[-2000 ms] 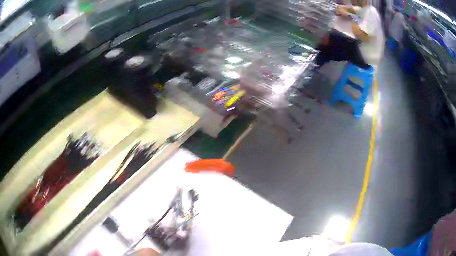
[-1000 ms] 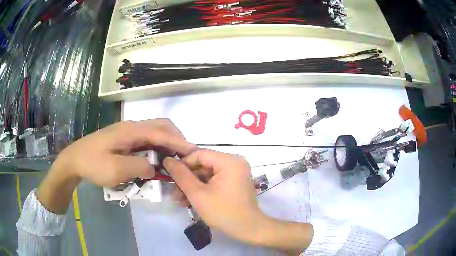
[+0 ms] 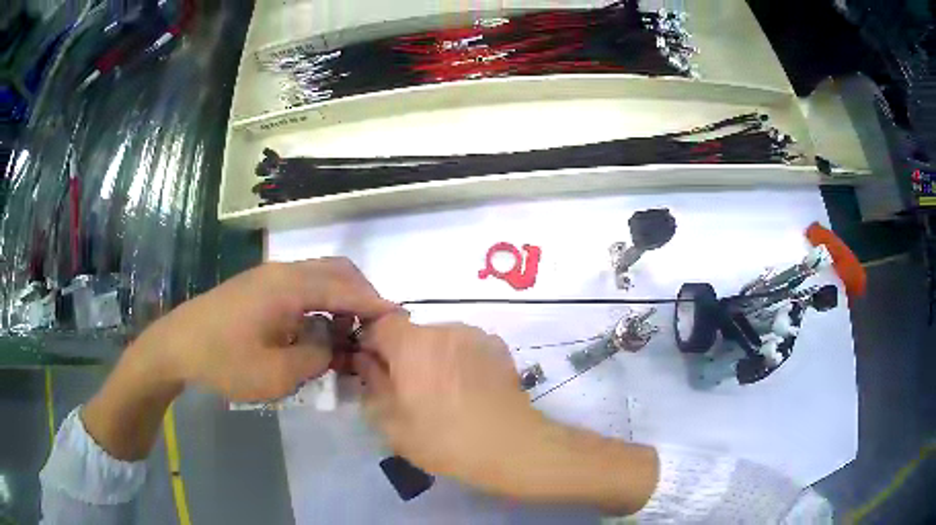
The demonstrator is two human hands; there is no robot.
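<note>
My left hand [image 3: 257, 323] and my right hand [image 3: 441, 395] meet at the left part of the white layout board [image 3: 575, 461]. Both pinch the wire harness between their fingertips; dark red and black wires show there, the rest is hidden by the fingers. The right hand is slightly blurred. A thin black wire [image 3: 534, 300] runs right from the hands to the black tape roll [image 3: 697, 318], which stands on edge by the harness's branched right end [image 3: 765, 338]. A white connector housing [image 3: 318, 394] lies partly hidden below my left hand.
A cream parts tray [image 3: 513, 193] with black and red leads lies beyond the board. A red ring-shaped part [image 3: 511, 265], black fixtures [image 3: 652, 228] and metal fixtures [image 3: 628, 333] sit on the board. An orange clamp [image 3: 836, 260] is at its right edge. Clear blister trays [image 3: 103, 195] lie left.
Since one second ago the view has shifted slightly. My right hand has turned more over the work, its back now hiding the fingers. The first frame looked away to the right.
</note>
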